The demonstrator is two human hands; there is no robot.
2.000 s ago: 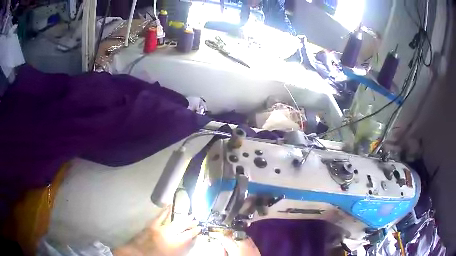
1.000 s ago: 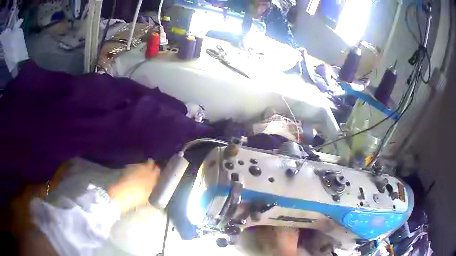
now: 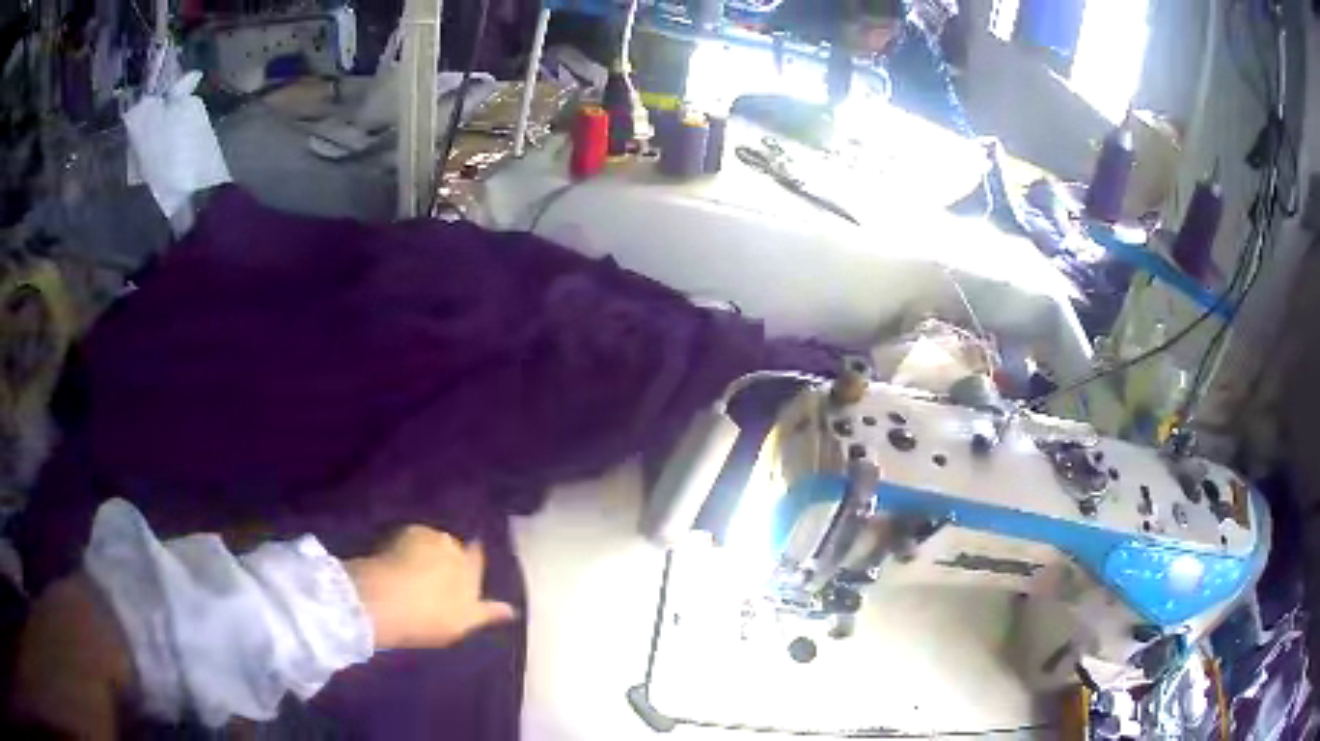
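Observation:
A large heap of dark purple cloth [image 3: 362, 362] covers the left side of the machine table and hangs towards the lower left. My left hand [image 3: 434, 586], with a white cuff at the wrist, lies on the purple cloth near its right edge. Its fingers point right; whether they pinch the cloth is hidden. The sewing machine [image 3: 999, 507], white with a blue stripe, stands at right. No cloth shows under its needle area. The needle plate and bed [image 3: 825, 680] show pale in bright light. My right hand is not in view.
The lamp tube [image 3: 695, 475] stands left of the machine head. Behind are a red thread spool [image 3: 589, 141], dark spools [image 3: 685, 146] and dark snips [image 3: 793, 183] on the far table. Thread cones [image 3: 1112, 171] stand at back right. White-and-dark cloth lies at the lower right.
The view has turned left. My left hand has moved from beside the needle area onto the purple heap. My right hand, seen under the machine head earlier, is gone, and so is the purple cloth there.

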